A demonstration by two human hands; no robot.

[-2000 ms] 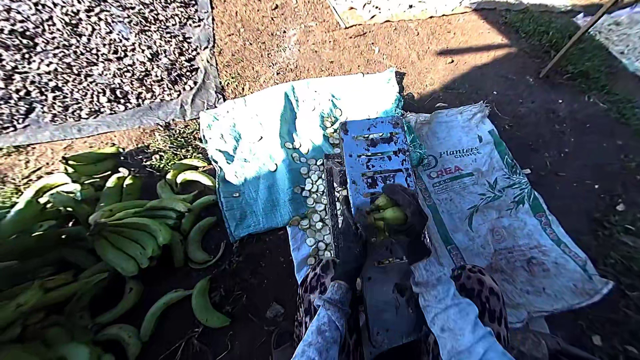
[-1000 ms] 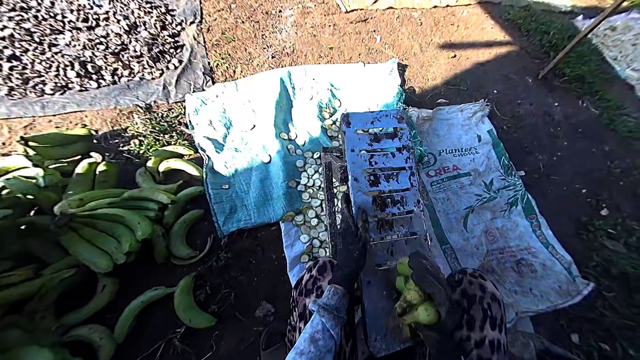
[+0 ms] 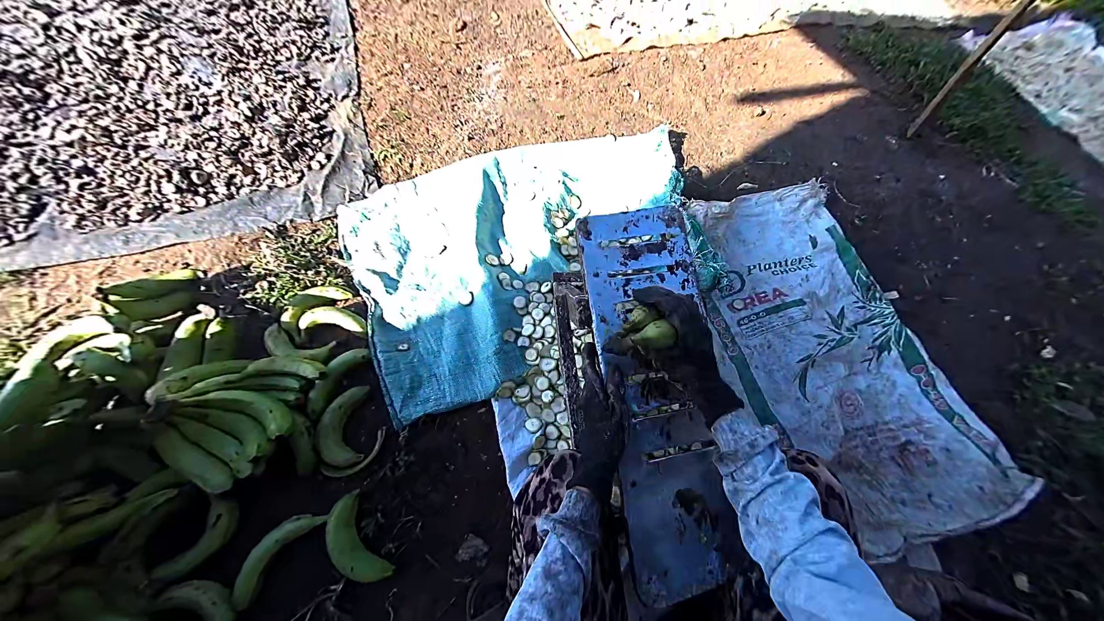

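Observation:
A long metal slicer board [image 3: 668, 509] with several crosswise slots slopes away from the person's lap, stained dark in places. My right hand [image 3: 690, 354], in a dark glove, is closed around green bananas or plantains [image 3: 651, 332] and presses them against the board's upper half. My left hand [image 3: 597, 423], also gloved, grips the dark frame along the board's left edge. Round pale slices [image 3: 539, 332] lie scattered left of the board and past its far end, on a teal woven sack [image 3: 440, 345].
Bunches of green bananas or plantains [image 3: 224, 414] are heaped at the left. A printed white sack [image 3: 845, 371] lies right of the board. Dark dried pieces [image 3: 164, 103] cover a sheet at the upper left. A wooden stick [image 3: 970, 69] stands at the upper right.
My right hand, with the fruit, came down the board towards my lap and is now up on its upper half. My left hand has stayed at the board's left edge.

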